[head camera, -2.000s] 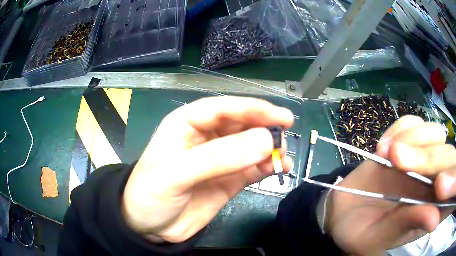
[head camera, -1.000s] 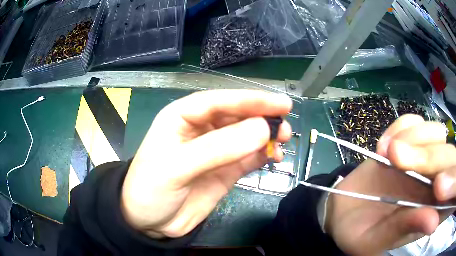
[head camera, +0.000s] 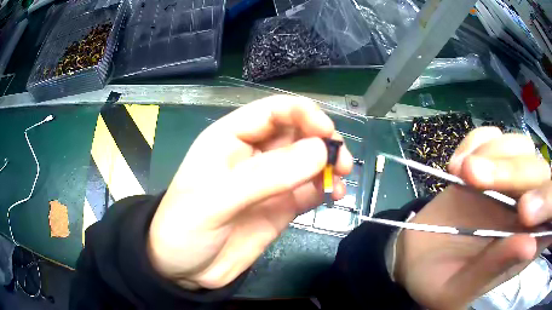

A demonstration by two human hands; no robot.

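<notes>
My left hand point(head camera: 242, 187) is bare, in a black sleeve, and pinches a small dark module point(head camera: 332, 149) between thumb and fingers. The module's orange-gold flex tail point(head camera: 328, 178) points down and ends in a dark tip. My right hand point(head camera: 478, 224), at the right, holds long tweezers point(head camera: 417, 227). Their two prongs point left and are spread apart; no piece is visible between them. Behind and below my left hand lies a clear tray point(head camera: 327, 218) with moulded ribs, partly hidden by the hand.
A tray of gold-and-black parts point(head camera: 442, 145) is at right. A slanted metal post point(head camera: 417, 57) and rail point(head camera: 200, 95) stand behind. Beyond are stacked clear boxes point(head camera: 72, 85) and a bag of parts point(head camera: 281, 51). Hazard tape point(head camera: 130, 145), a white cable point(head camera: 37, 160) and an orange-tan scrap point(head camera: 59, 219) are left.
The module has turned in my left fingers and moved slightly up and left; its tail now hangs more upright. The right hand and tweezers have shifted slightly up.
</notes>
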